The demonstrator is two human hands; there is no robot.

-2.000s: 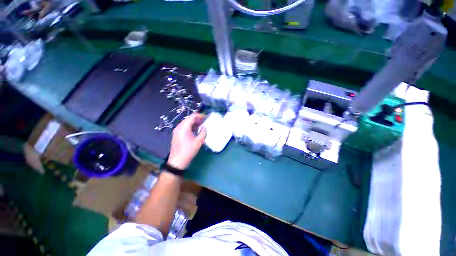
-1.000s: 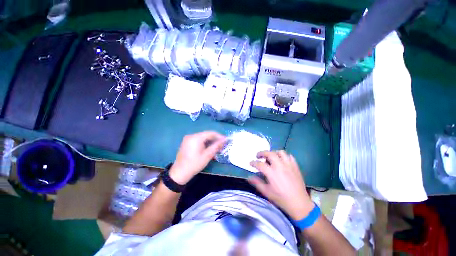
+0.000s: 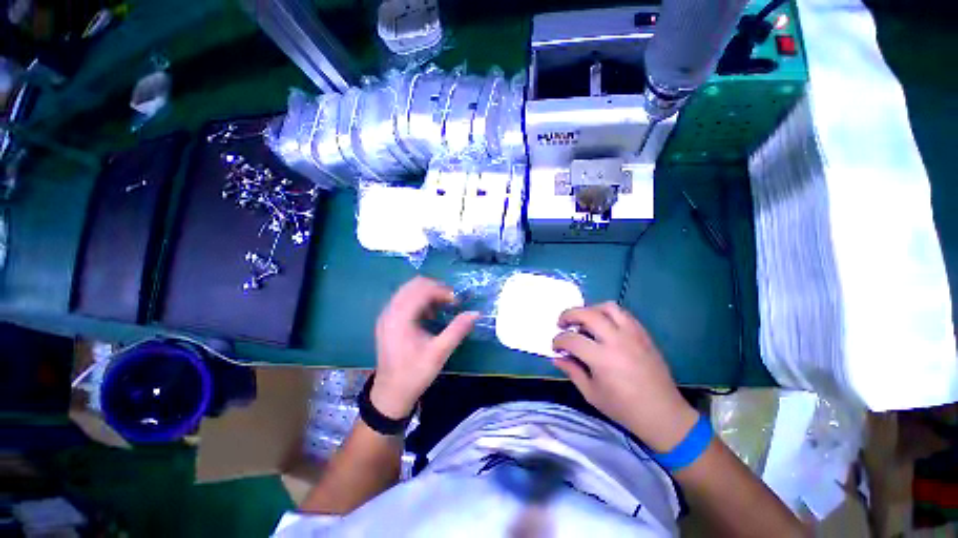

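Note:
A white rounded-square housing (image 3: 530, 312) lies on the green bench mat in front of me. Clear crinkled film (image 3: 476, 297) spreads from its left side. My right hand (image 3: 611, 352), with a blue band on the wrist, has its fingertips on the housing's right edge. My left hand (image 3: 415, 338), with a dark band on the wrist, is at the left of the film, thumb and forefinger apart around its left end. Whether the left fingers pinch the film cannot be told.
Wrapped housings (image 3: 462, 126) stand in rows behind, left of the screw feeder (image 3: 588, 137). The screwdriver (image 3: 688, 53) hangs over the feeder's right side. A tall liner stack (image 3: 814, 252) is at right. Wire leads (image 3: 268, 200) lie on the black mat (image 3: 221, 268) at left.
Earlier my left hand was at a housing beside the wrapped rows. Now both hands are at a housing near the bench edge. Since one second ago, the left hand has shifted slightly away from the housing.

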